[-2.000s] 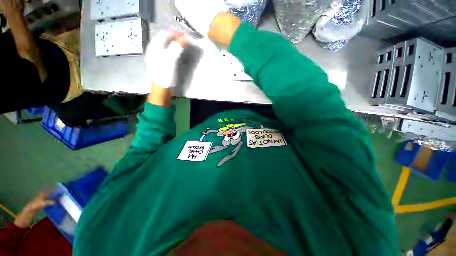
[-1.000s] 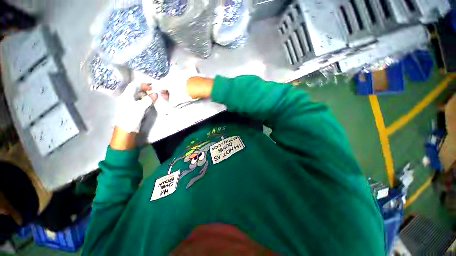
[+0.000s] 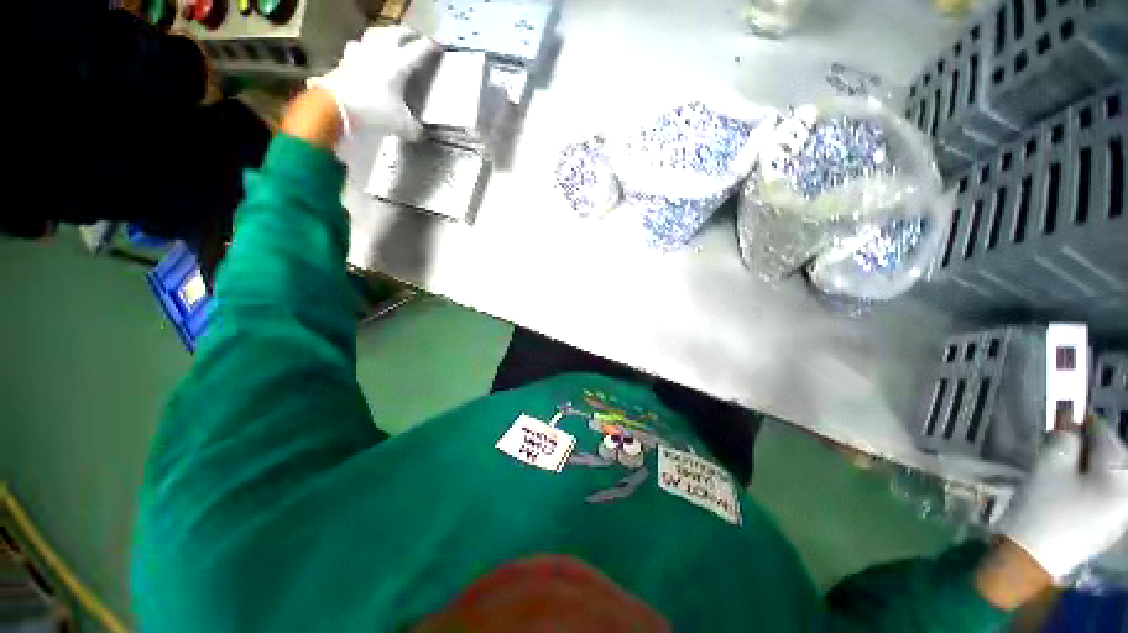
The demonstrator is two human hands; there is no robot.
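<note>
My left hand (image 3: 381, 82), in a white glove, is at the upper left of the bench with its fingers on the edge of a pale panel (image 3: 455, 92). This panel lies over or against other pale panels (image 3: 427, 177). My right hand (image 3: 1071, 501), also in a white glove, is at the far right. Its bare fingertips grip the end of a bright slotted panel (image 3: 1065, 359) at the front of the grey slotted stack (image 3: 990, 383). Parts of the fingers are blurred.
Open clear bags of shiny fasteners (image 3: 688, 151) and more bags (image 3: 835, 167) stand mid-bench. Tall slotted parts (image 3: 1033, 204) fill the right back. Crinkled plastic wrap (image 3: 922, 501) hangs at the front edge. A dark-clothed person (image 3: 118, 118) and a button box (image 3: 291, 31) are at left.
My hands have moved apart from the panel in front of me, left hand to the left panels, right hand to the slotted stack. The view has turned and shifted.
</note>
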